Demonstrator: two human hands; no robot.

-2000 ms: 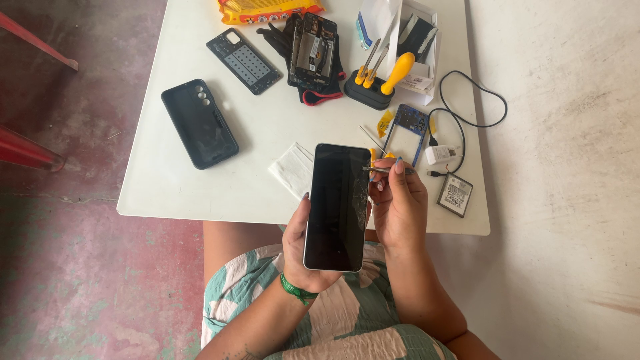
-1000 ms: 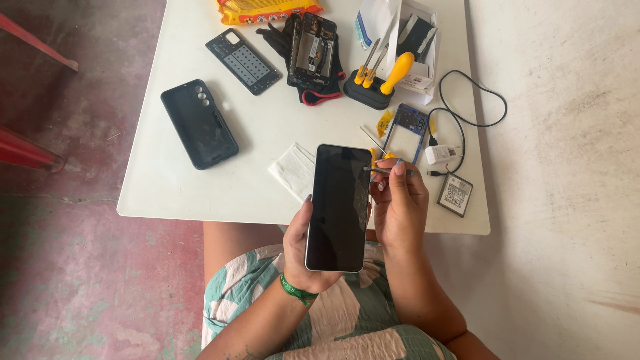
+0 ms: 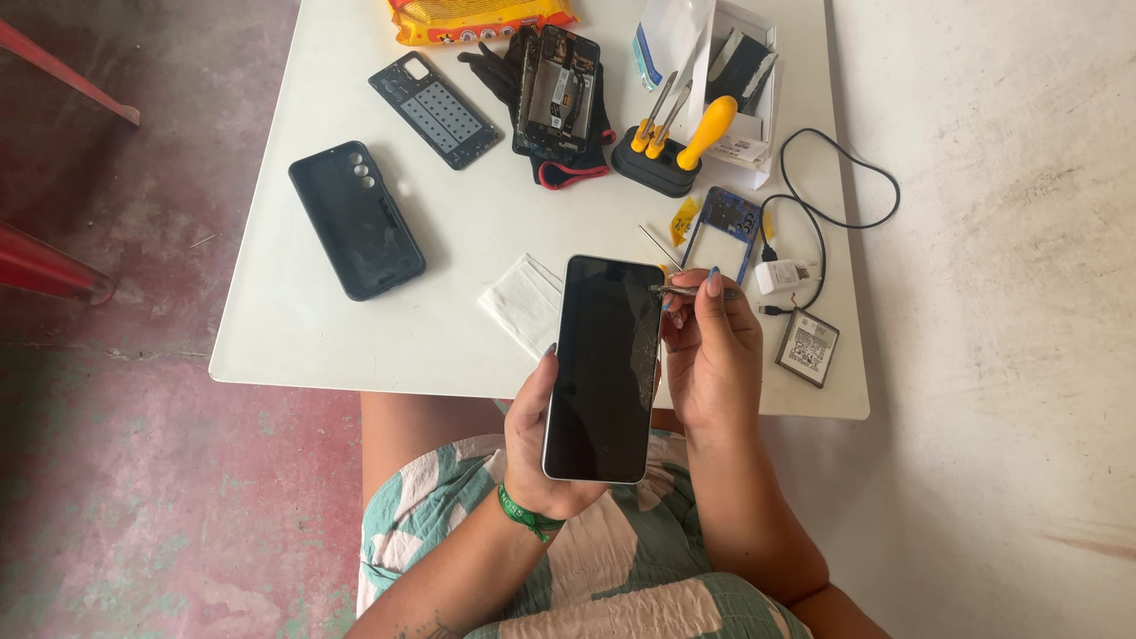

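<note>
My left hand (image 3: 541, 435) holds a smartphone (image 3: 599, 382) from below and along its left side, its dark screen facing up over the table's front edge. Marks that look like cracks or peeling film run down the screen's right side. Between the fingertips of my right hand (image 3: 714, 346) is a thin metal tool (image 3: 688, 290), whose tip lies at the phone's upper right edge. A folded white cloth (image 3: 524, 306) lies on the table just left of the phone. A thin metal rod (image 3: 659, 245) rests beyond the phone's upper right corner.
On the white table (image 3: 461, 355) lie a black phone case (image 3: 359, 222), a phone back frame (image 3: 435, 111), an opened phone (image 3: 557, 93) on black gloves (image 3: 568, 169), a screwdriver stand (image 3: 657, 169), an open box (image 3: 754, 133), a blue phone frame (image 3: 726, 232), a charger (image 3: 783, 276) with cable and a battery (image 3: 808, 348).
</note>
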